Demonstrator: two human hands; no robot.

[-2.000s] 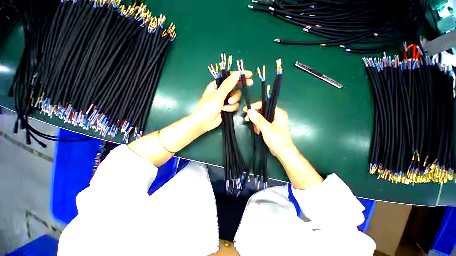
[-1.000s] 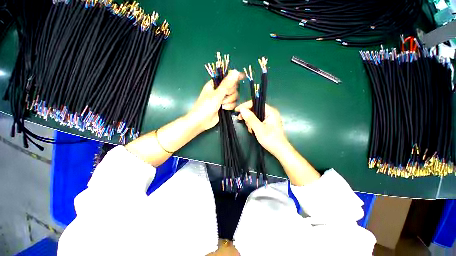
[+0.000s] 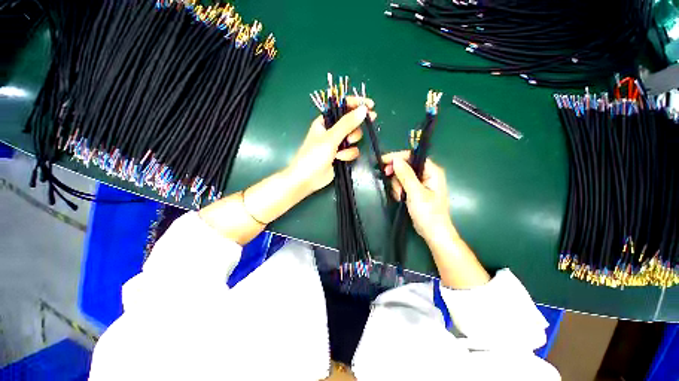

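My left hand [image 3: 320, 152] holds an upright bundle of short black cables [image 3: 346, 208], coloured core ends and some gold tips on top, lower ends hanging near the table edge. Its thumb and fingers also pinch the top of one separate cable [image 3: 374, 141]. My right hand [image 3: 423, 195] holds a few more cables [image 3: 421, 145] upright, to the right of the bundle. Its fingertips are at the middle of the separate cable; whether they grip it is unclear. The lower ends at my right hand are blurred.
A wide slanting cable stack [image 3: 164, 97] lies left, another stack [image 3: 614, 186] right. Long black cables [image 3: 536, 37] lie at the far right. A thin grey stick [image 3: 488, 117] lies on the green table [image 3: 491, 201]. A red-orange item [image 3: 627, 88] is above the right stack. Blue bins [image 3: 112, 253] sit below.
Since one second ago, a single cable has come up between the hands, pinched at its top by my left hand. My right hand has moved right and holds fewer visible cable tops. The view has shifted slightly.
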